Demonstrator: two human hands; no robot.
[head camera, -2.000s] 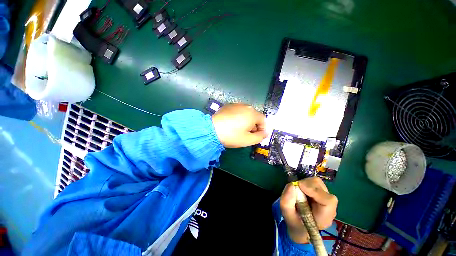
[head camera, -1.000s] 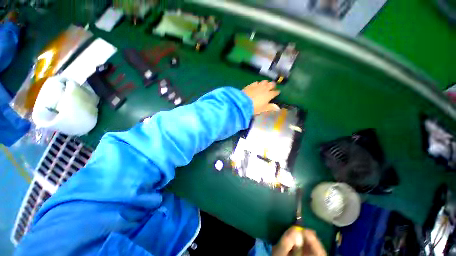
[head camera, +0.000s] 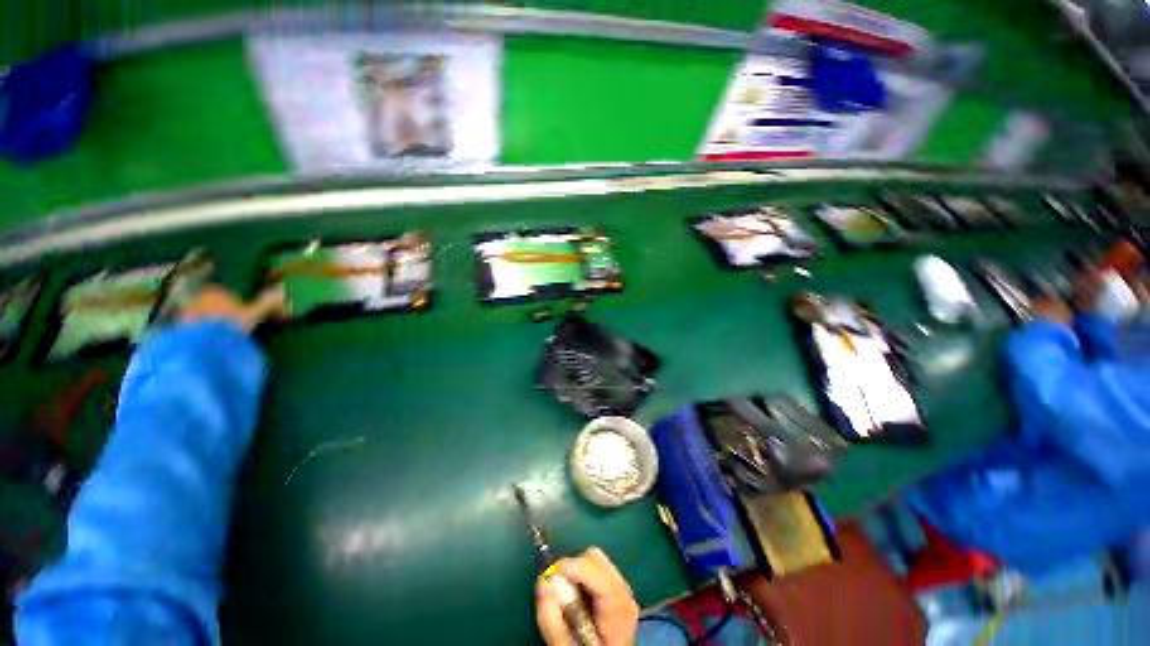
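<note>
In the head view, my right hand (head camera: 590, 599) holds a soldering iron (head camera: 542, 543) with a wrapped handle and dark tip, pointing up over the green bench. The tip touches no tablet. My left hand (head camera: 233, 307) is stretched out at the upper left, blurred, between two opened tablets. Its fingers reach the left edge of one tablet (head camera: 341, 278) with a green inside and an orange strip. The other opened tablet (head camera: 116, 307) lies left of the hand. Blur hides whether the fingers grip either one.
A whitish cup of shreds (head camera: 613, 462) stands near the iron, beside a black fan (head camera: 593, 366) and a blue box (head camera: 694, 486). More tablets (head camera: 549, 263) line the rail (head camera: 378, 196). Another person's blue sleeve (head camera: 1072, 391) is at the right, near a tablet (head camera: 861, 366).
The view has swung right and up. My left hand has left the tablet in front of me and is now at the row by the rail. The iron stays in my right hand.
</note>
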